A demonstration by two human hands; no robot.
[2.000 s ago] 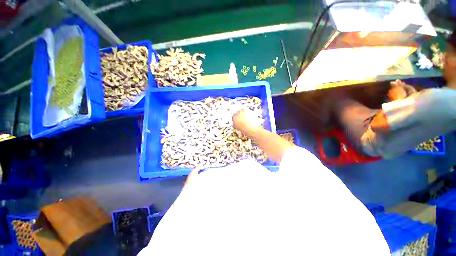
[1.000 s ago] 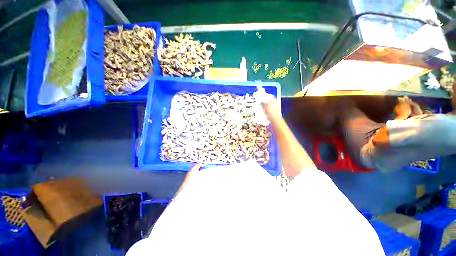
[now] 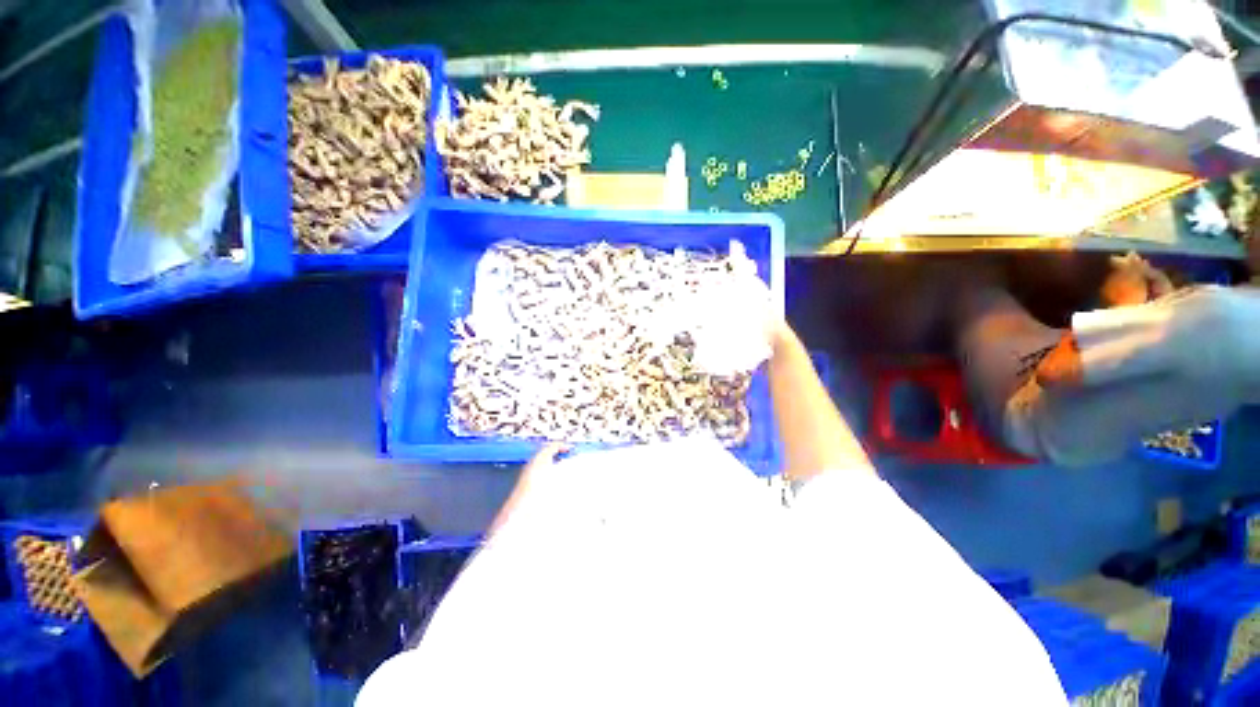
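Observation:
A blue parts tray [image 3: 419, 332] lies in front of me at the bench edge, with small beige moulded parts [image 3: 580, 345] spread over a white liner. My right hand [image 3: 732, 325] is over the tray's right side, washed out by glare; whether it holds parts cannot be told. My left hand [image 3: 542, 463] is at the tray's near edge, mostly hidden by my white sleeve; its fingers cannot be made out.
Behind are a ring tray [image 3: 263, 166] with yellow-green rings, a blue crate [image 3: 434, 111] of beige parts, a loose heap [image 3: 514, 138] and scattered rings [image 3: 778, 188]. A lit lamp box [image 3: 1023, 187] and another person's arm [image 3: 1154, 366] are right. A carton [image 3: 194, 553] and crates are below.
My right hand moved up to the tray's far right corner, then back down over the parts on the right side. My left hand stays at the near edge. The view has shifted slightly.

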